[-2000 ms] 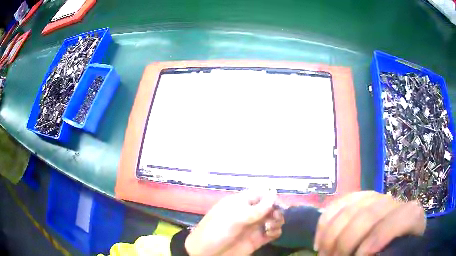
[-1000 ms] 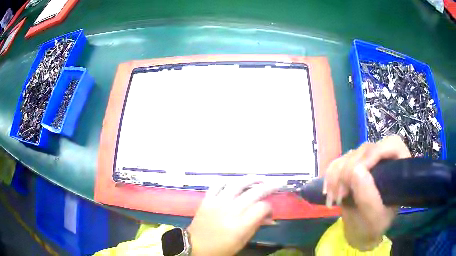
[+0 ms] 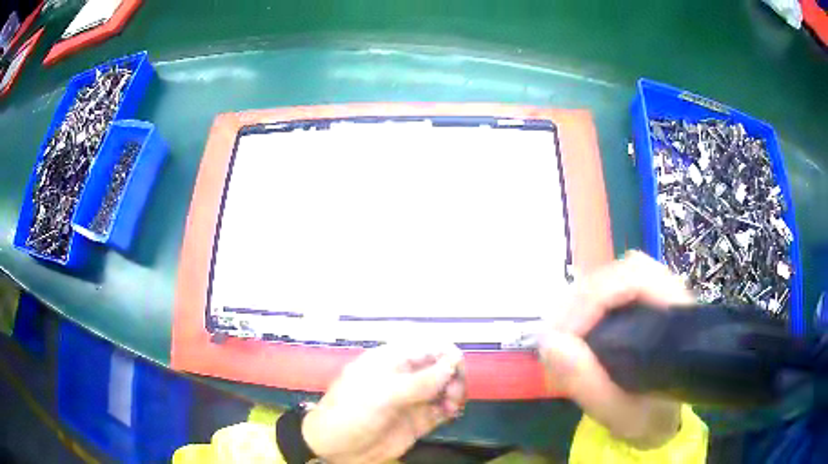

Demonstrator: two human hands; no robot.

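Note:
A white screen panel (image 3: 390, 222) with a thin dark edge lies on a red-orange foam pad (image 3: 195, 272). My right hand (image 3: 613, 340) is closed around a thick black electric screwdriver (image 3: 708, 353), whose front end is near the panel's lower right corner; its bit is hidden or blurred. My left hand (image 3: 395, 399) is at the panel's near edge, left of the screwdriver. Its fingertips are pinched together; I cannot tell whether something small is between them.
A large blue bin (image 3: 54, 249) of metal pieces and a small blue bin (image 3: 136, 204) of dark screws stand at left. Another large blue parts bin (image 3: 646, 172) stands at right. A blue crate (image 3: 77, 390) is below the table edge. Red-orange pads (image 3: 91, 41) lie at the far left.
Since one second ago, my left hand has drawn back toward me and its fingers have curled together. My right hand keeps the screwdriver near the same corner, gripping it closer to the panel.

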